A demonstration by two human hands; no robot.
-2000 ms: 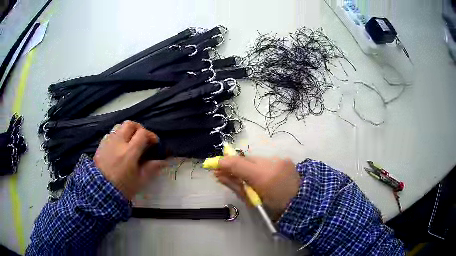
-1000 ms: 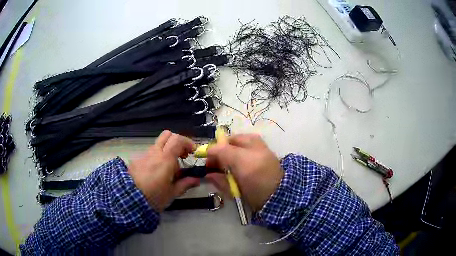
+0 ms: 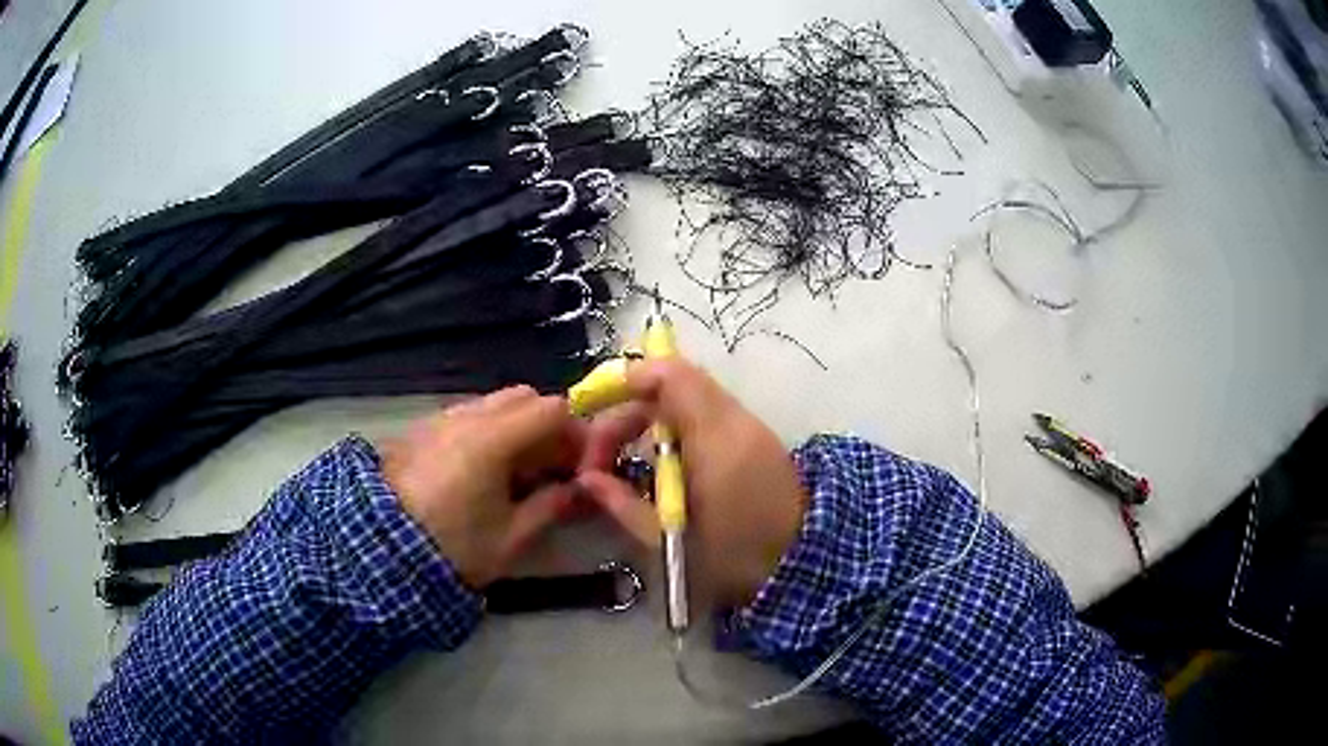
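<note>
My left hand and my right hand meet at the centre over a dark strap end, mostly hidden by the fingers; a bit of its silver ring shows. My right hand also holds a yellow pen tool upright, its thin tip pointing away from me and its silver rear towards me. A yellow wrap sits at my right index finger. A pile of black webbing straps with D-rings lies beyond my left hand. Another strap lies nearer me, partly under my left sleeve.
A tangled heap of dark threads lies beyond the hands. The pale cord loops at right and crosses my right sleeve. Red-handled snips lie at right. A white power strip with a black adapter is at upper right.
My hands have come together at the centre around a strap end. The pen has turned more upright in my right hand. The view has shifted, so the pile sits further up and left.
</note>
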